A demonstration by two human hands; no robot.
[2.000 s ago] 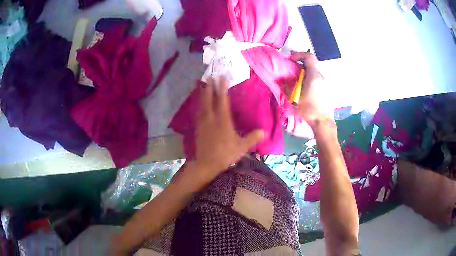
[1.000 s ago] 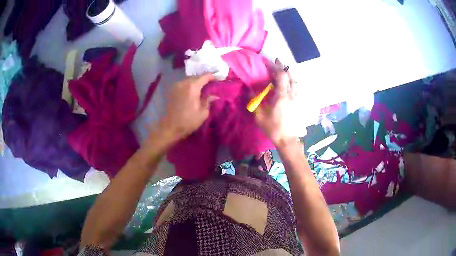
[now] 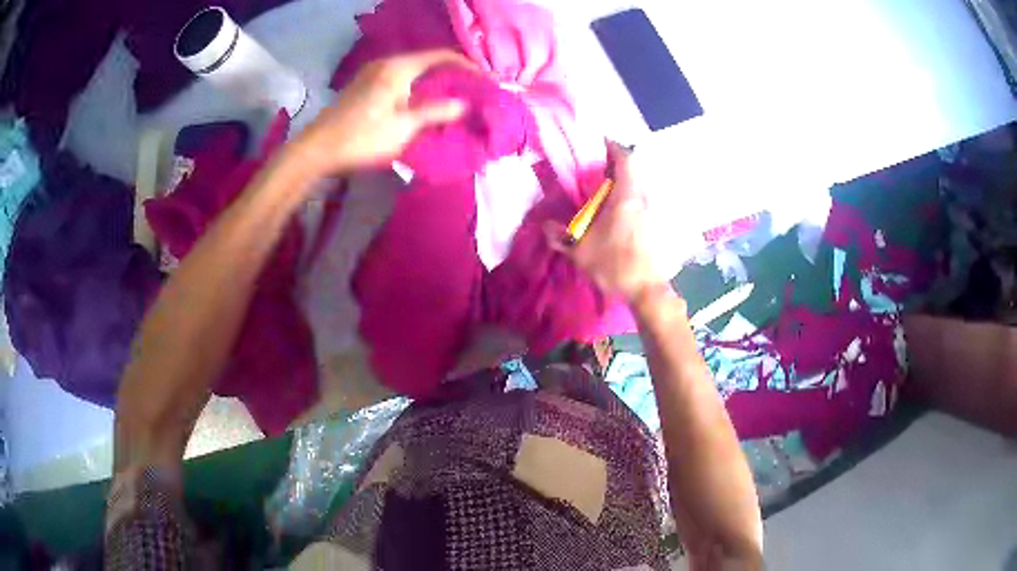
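A bundle of magenta cut pieces (image 3: 418,284) lies in front of me, tied near its middle, with its lower part spread towards the table edge. My left hand (image 3: 390,112) grips a fold of the magenta cloth at the bundle's upper left. My right hand (image 3: 611,240) holds a marker pen (image 3: 591,210) with a yellow-orange barrel and dark tip, and rests at the bundle's right side; whether its fingers also pinch cloth is unclear. A white paper label (image 3: 507,206) shows between the folds, partly covered by cloth.
A mobile phone (image 3: 647,69) lies beyond my right hand. A white flask (image 3: 240,65) lies at the upper left. Another magenta bundle (image 3: 268,357), partly behind my left arm, and dark purple cut pieces (image 3: 78,290) lie left. Scraps (image 3: 820,357) lie below the table edge at right.
My left hand has moved up and left and now lifts magenta cloth. The white label, earlier above the cloth, is now lower and partly covered. The view has shifted, showing the flask.
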